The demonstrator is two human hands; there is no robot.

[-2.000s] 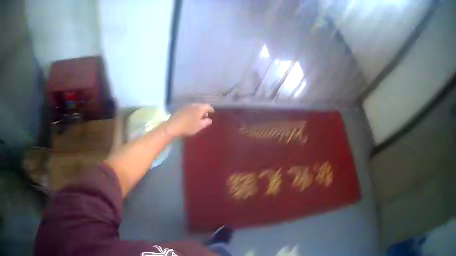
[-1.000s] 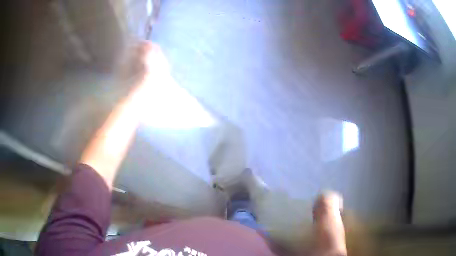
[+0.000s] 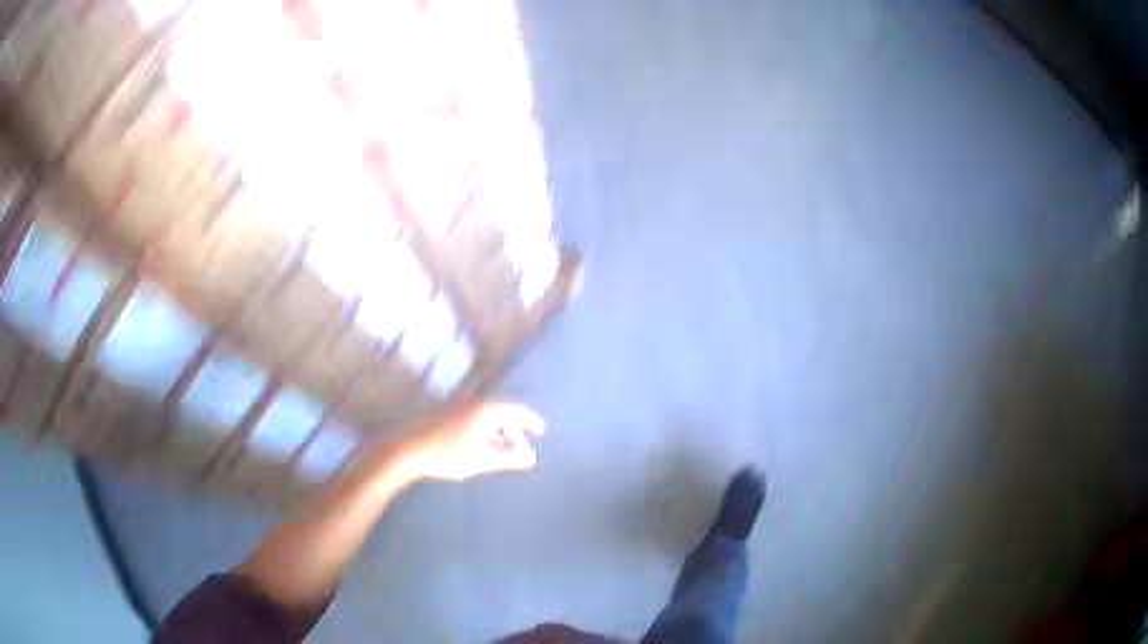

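Note:
My left hand (image 3: 485, 443) is stretched out at the lower middle, over the grey floor, beside a stack of packed cartons (image 3: 283, 239). Its fingers are curled; a tiny dark spot shows at the fingertips, and I cannot tell whether it holds something. The cartons are tan with white labels and reddish marks, blurred and overexposed in the upper left. I cannot see contact between the hand and the cartons. My right hand is not in view.
Smooth grey floor (image 3: 831, 289) spreads across the middle and right. My dark shoe (image 3: 743, 497) and blue trouser leg show at the bottom. A dark edge curves along the upper right. A dark red patch lies at the lower right corner.
The doormat, then the doorway area, have left view; the labelled cartons now fill the upper left. My left hand is lower and nearer the middle. My right hand, seen a second ago, is out of view.

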